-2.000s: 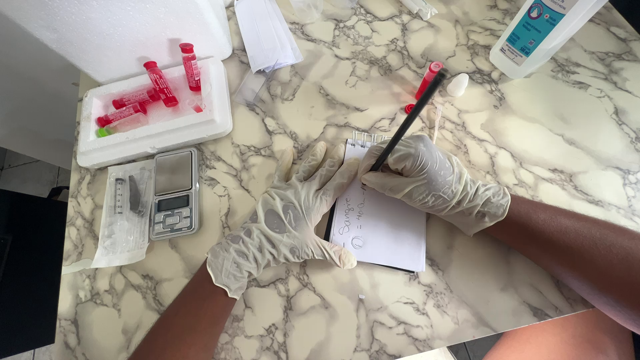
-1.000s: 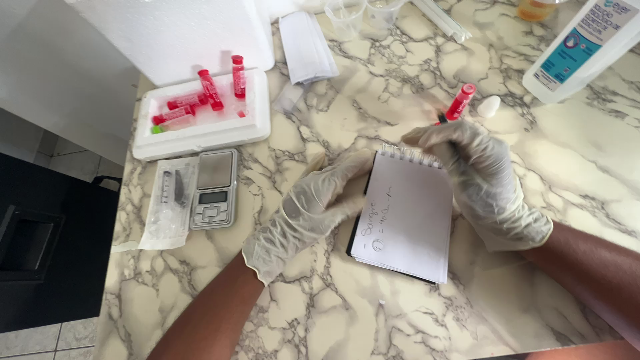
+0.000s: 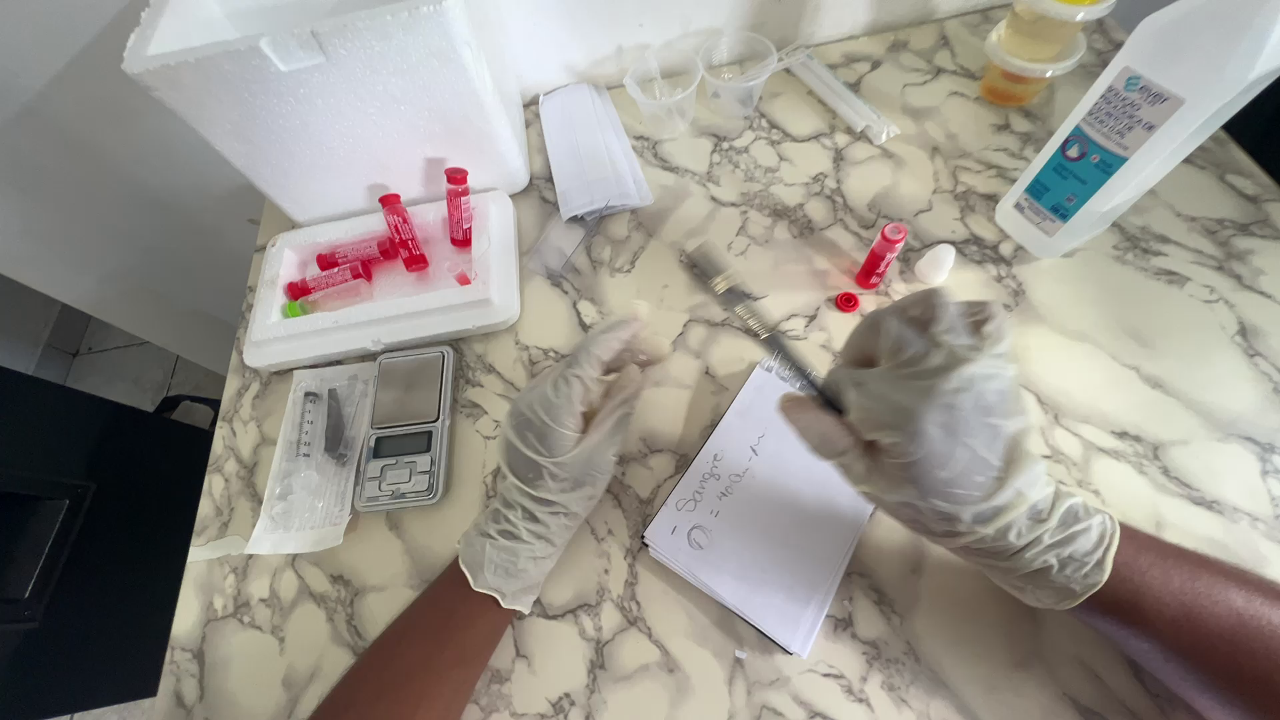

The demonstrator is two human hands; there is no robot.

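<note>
Both hands wear whitish disposable gloves. My right hand [image 3: 930, 420] grips a dark pen [image 3: 740, 310], blurred, its far end pointing up and left over the marbled table. Under that hand lies a spiral notepad [image 3: 760, 520] with handwriting on its top page. My left hand [image 3: 575, 430] hovers or rests left of the notepad, fingers partly curled, nothing visible in it. Beyond my right hand an uncapped red-labelled tube [image 3: 881, 256] stands beside a red cap [image 3: 847, 301] and a small white plastic piece [image 3: 935, 263].
At left are a foam lid [image 3: 490, 300] holding several red tubes [image 3: 403, 232], a foam box [image 3: 330, 110], a pocket scale [image 3: 405, 430] and a packaged syringe [image 3: 310, 440]. Farther back are folded papers [image 3: 592, 150], plastic cups [image 3: 737, 75], a large bottle [image 3: 1090, 150] and stacked lidded cups [image 3: 1030, 50].
Two seconds ago my right hand held the pen to the page and my left hand lay on the notepad's edge. My left hand is now off the notepad, and the pen is raised.
</note>
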